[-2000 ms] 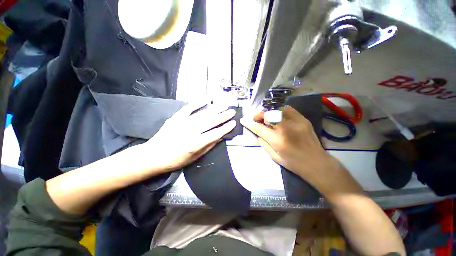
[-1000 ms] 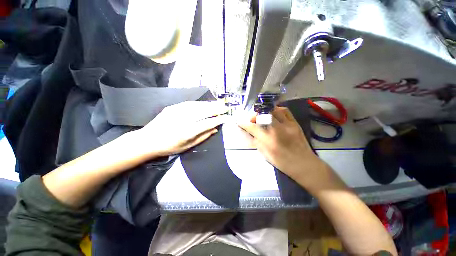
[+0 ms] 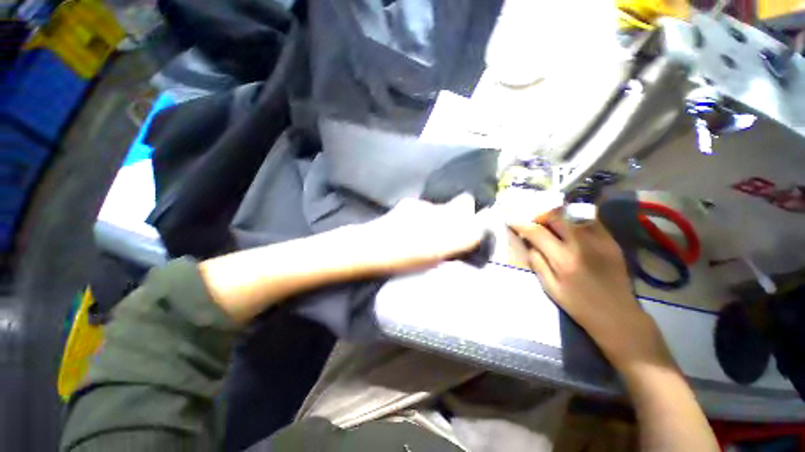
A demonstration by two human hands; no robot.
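The dark garment lies heaped left of the needle, with a paler grey part towards the presser foot. My left hand is closed on its dark fabric just left of the presser foot; the hand is overexposed and blurred. My right hand rests on the machine bed right of the needle, fingers bent, fingertips close to the presser foot; whether they pinch anything is unclear. A loose dark cut panel lies partly under my right hand and wrist.
Scissors with red and dark blue handles lie right of my right hand. The machine head rises at right. A black round disc is at far right. A ruler edge runs along the table front. Blue and yellow crates stand at left.
The view has swung left. My left hand has changed from lying flat to closed on fabric, and the curved dark piece no longer hangs over the front edge. My right hand stays near the needle.
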